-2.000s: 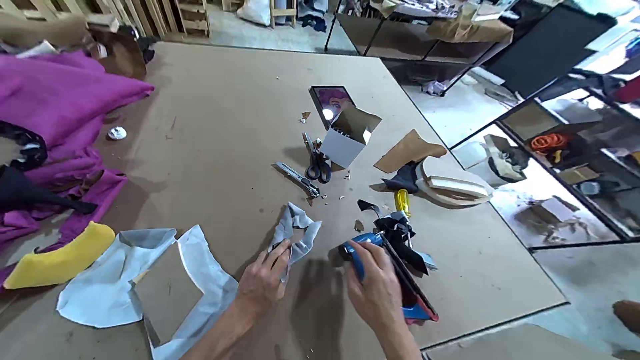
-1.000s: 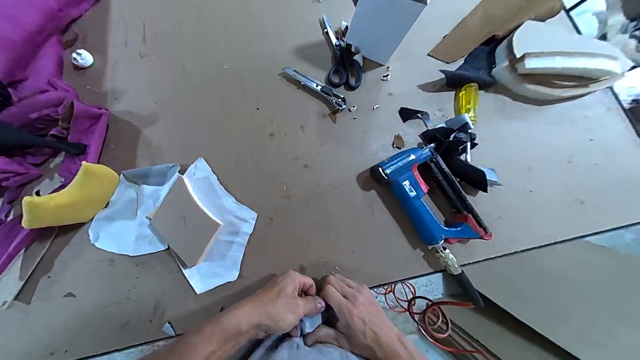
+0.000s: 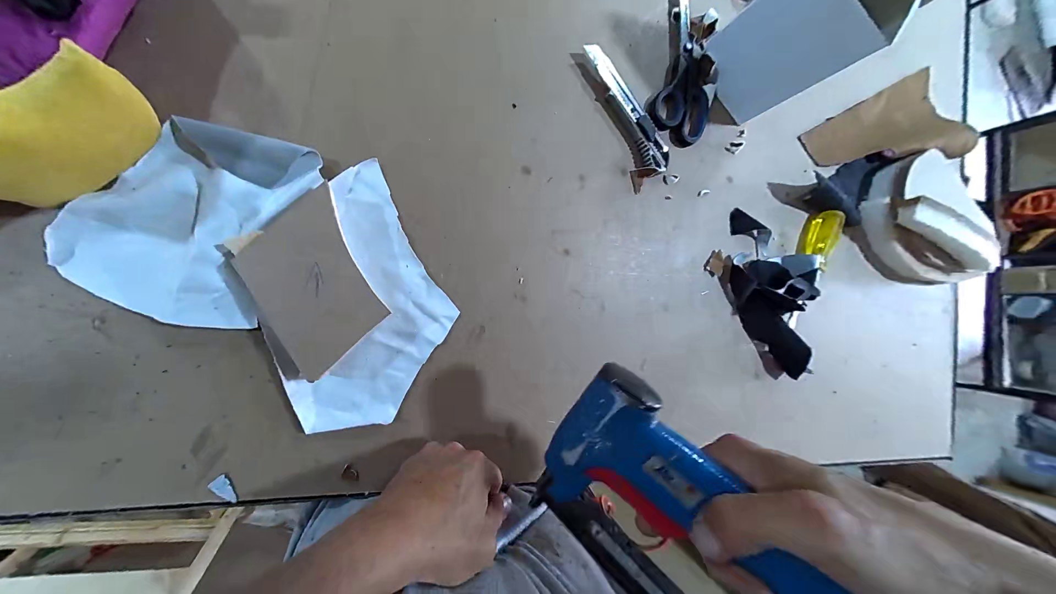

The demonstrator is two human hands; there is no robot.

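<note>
My right hand [image 3: 792, 511] grips a blue pneumatic staple gun [image 3: 643, 462] at the table's front edge. The gun's nose touches a piece of light grey fabric [image 3: 521, 521] low in the view, over grey cloth at my lap. Beside the nose, my left hand [image 3: 437, 511] is closed on that fabric, its fingertips partly hidden. On the table, left of the gun, lie pale blue-white fabric pieces [image 3: 388, 346] around a brown board piece [image 3: 313, 280].
A snap-off utility knife [image 3: 627, 107], black-handled scissors [image 3: 681, 99] and a grey box [image 3: 796, 54] lie at the back. Black scraps [image 3: 771, 305], a yellow handle [image 3: 821, 234] and a padded white piece [image 3: 940, 223] are at the right. Yellow fabric [image 3: 74, 124] lies at the left.
My right hand has picked up the staple gun, which lay on the table one second ago, and brought it to the fabric at my left hand. The view has shifted closer.
</note>
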